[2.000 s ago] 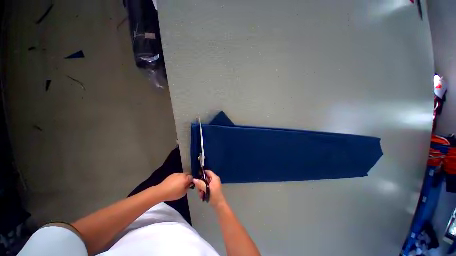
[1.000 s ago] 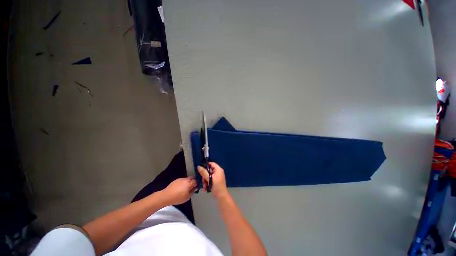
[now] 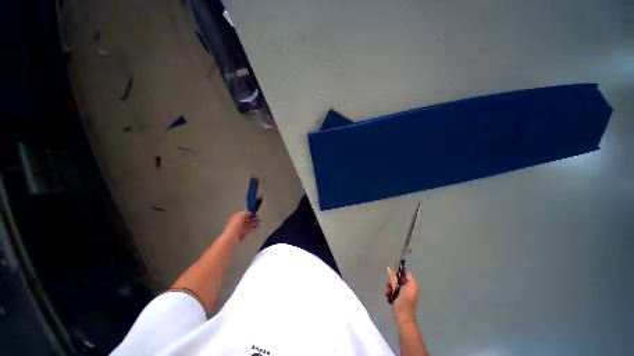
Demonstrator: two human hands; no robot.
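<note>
A folded navy-blue fabric piece [image 3: 452, 142] lies flat on the pale grey table, with a small navy corner sticking out at its upper left. My right hand [image 3: 404, 290] is shut on the black handles of the fabric shears [image 3: 409, 240], below the fabric and apart from it; the silver blades look closed and point up and away. My left hand [image 3: 241, 224] holds a narrow navy offcut strip [image 3: 253, 195] off the table's left side, over the floor.
The grey cutting table [image 3: 375, 55] has its left edge running diagonally beside my body. A dark plastic-wrapped roll [image 3: 236, 69] lies along that edge at the top. Small dark scraps [image 3: 178, 123] lie on the floor at the left. Dark equipment stands at the far left.
The strip at the fabric's left end is cut off, and my left hand has carried it left off the table. My right hand has moved the shears right, off the fabric. The view has turned.
</note>
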